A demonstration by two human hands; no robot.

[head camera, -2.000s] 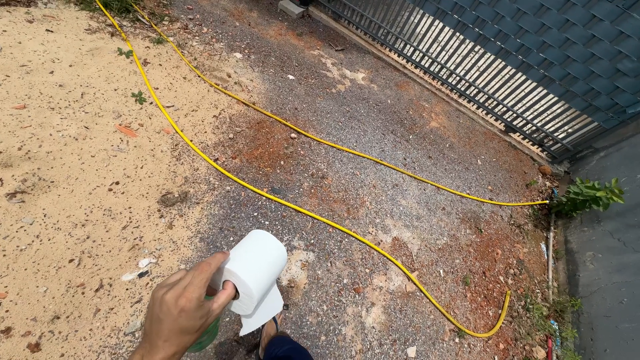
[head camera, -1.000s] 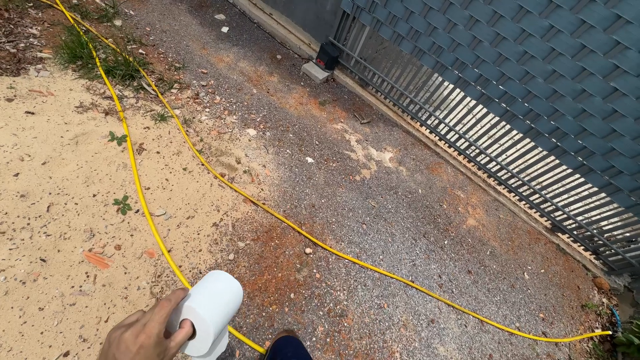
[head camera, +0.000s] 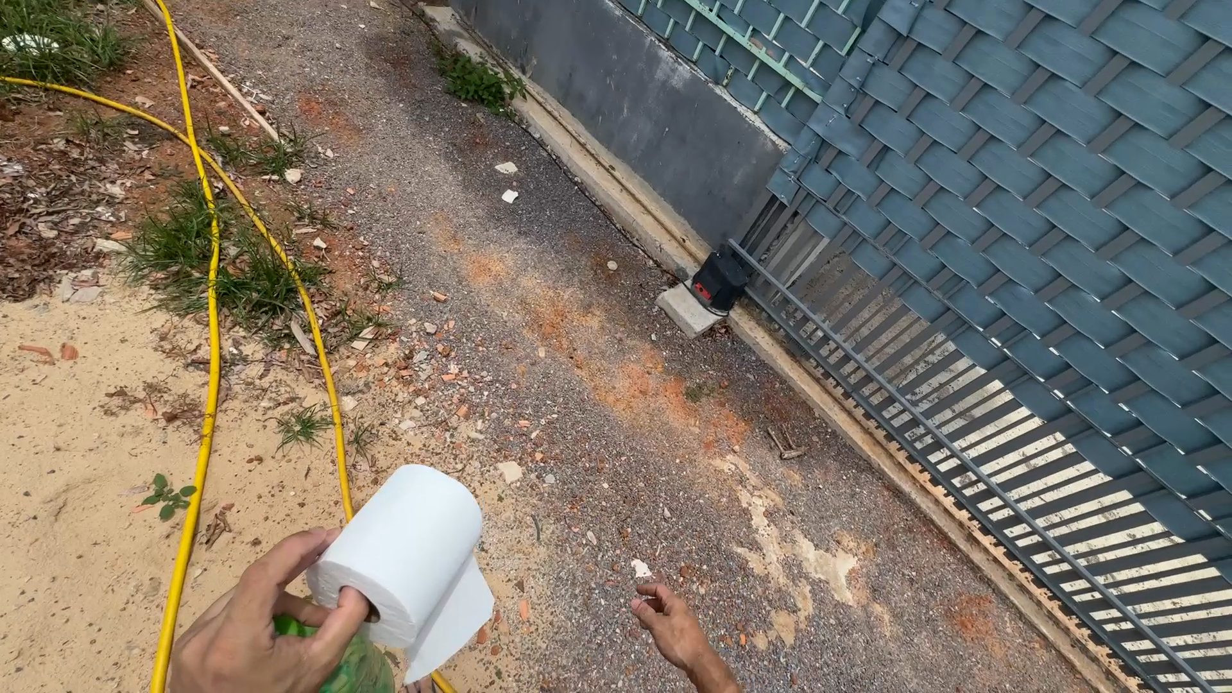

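My left hand [head camera: 265,621] grips a roll of white paper [head camera: 404,544] by its near end, with the thumb at the core hole and a loose sheet hanging on the right side. Below the roll, partly behind the fingers, shows something green and patterned [head camera: 361,669]; what it is I cannot tell. My right hand [head camera: 674,630] is at the bottom centre, apart from the roll, its fingers loosely curled over the gravel with nothing seen in them.
Two runs of yellow hose [head camera: 214,327] cross the sand and grass at left. A sliding gate [head camera: 1088,183] with woven slats stands at right on a concrete track [head camera: 866,433]. A black gate motor [head camera: 719,279] sits on a concrete block [head camera: 688,310].
My right hand has come into view at the bottom. The left hand still holds the roll. The view has swung left along the gate, bringing in the grey wall.
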